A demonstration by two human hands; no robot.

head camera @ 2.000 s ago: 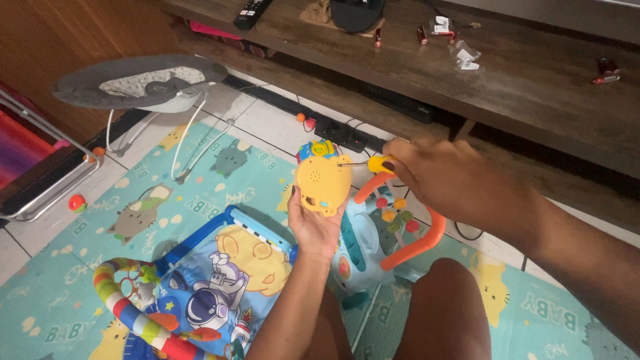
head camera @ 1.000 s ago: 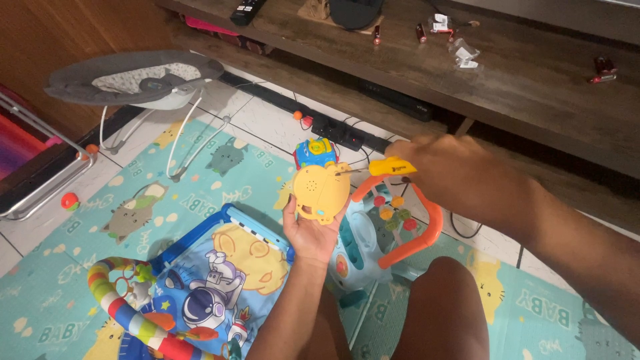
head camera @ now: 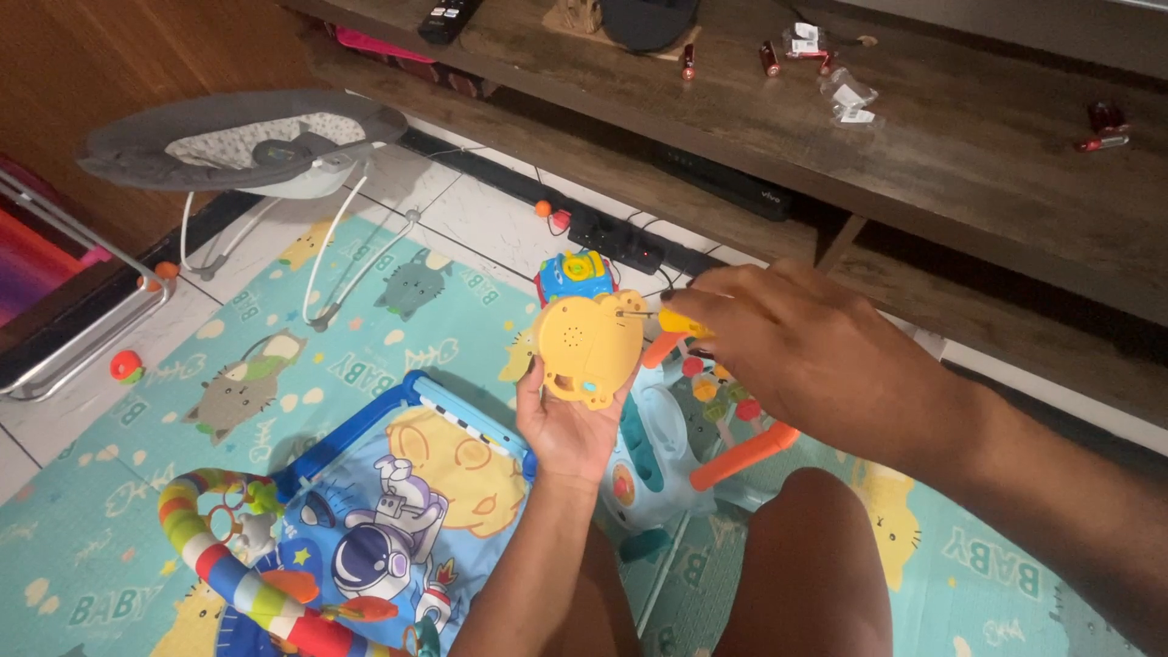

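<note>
My left hand (head camera: 570, 429) holds a round yellow plastic toy (head camera: 589, 351) from below, its face with speaker holes and a cover panel turned up. My right hand (head camera: 776, 338) grips the yellow handle of a screwdriver (head camera: 680, 322), whose thin metal shaft lies nearly level over the toy's upper right edge. Whether the tip sits in a screw cannot be told. Just behind the toy stands a blue toy car (head camera: 577, 272) with a yellow steering wheel. A light blue toy walker (head camera: 652, 447) with an orange handle is beneath my hands, partly hidden.
A play gym mat (head camera: 365, 538) with a striped arch lies at lower left on the baby floor mat (head camera: 265, 456). A grey baby bouncer (head camera: 246, 151) stands behind. The wooden TV unit (head camera: 912, 173) bears batteries (head camera: 770, 60), plastic wrappers (head camera: 849, 99) and a remote control (head camera: 447, 18).
My right hand stays at the toy's right side; the screwdriver handle, plainly visible a second ago, is now more covered by the fingers. My left hand keeps hold of the toy.
</note>
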